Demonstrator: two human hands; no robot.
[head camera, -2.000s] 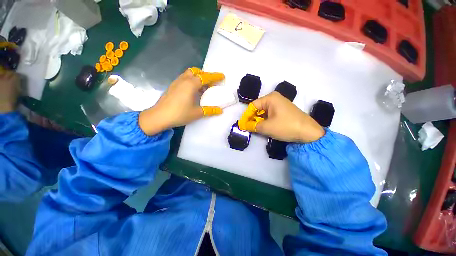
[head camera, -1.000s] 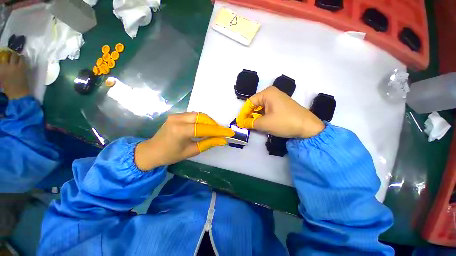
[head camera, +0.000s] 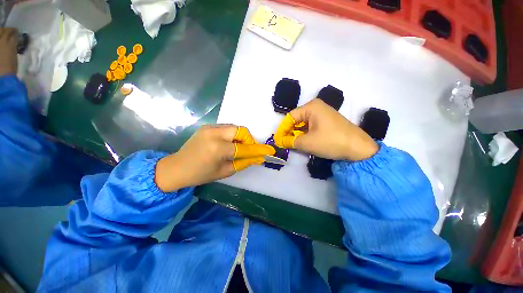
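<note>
A black glossy octagonal part (head camera: 277, 163) lies on the white work sheet (head camera: 241, 109) between my hands. My right hand (head camera: 321, 133), in yellow-orange finger cots, has its fingertips closed at the part's upper edge and hides that edge. My left hand (head camera: 209, 153), also in finger cots, has its fingertips together at the part's left side. A thin pale edge shows by them; I cannot tell if it is a tool or a reflection. More black parts lie on the sheet (head camera: 286, 95), (head camera: 375, 123), two of them partly hidden by my right hand.
A red-orange foam tray (head camera: 401, 28) holds black parts at the back right. A cream label block (head camera: 276, 26) lies on the sheet. Finger cots (head camera: 121, 63) and a round black object (head camera: 96, 88) lie left. A translucent bottle (head camera: 499, 111) is right. Another person's arm (head camera: 20, 137) is far left.
My left hand, held apart from the part two seconds ago with a thin pale stick, has moved down and right to the part. My right hand has stayed at the part. The neighbour's hand has moved up.
</note>
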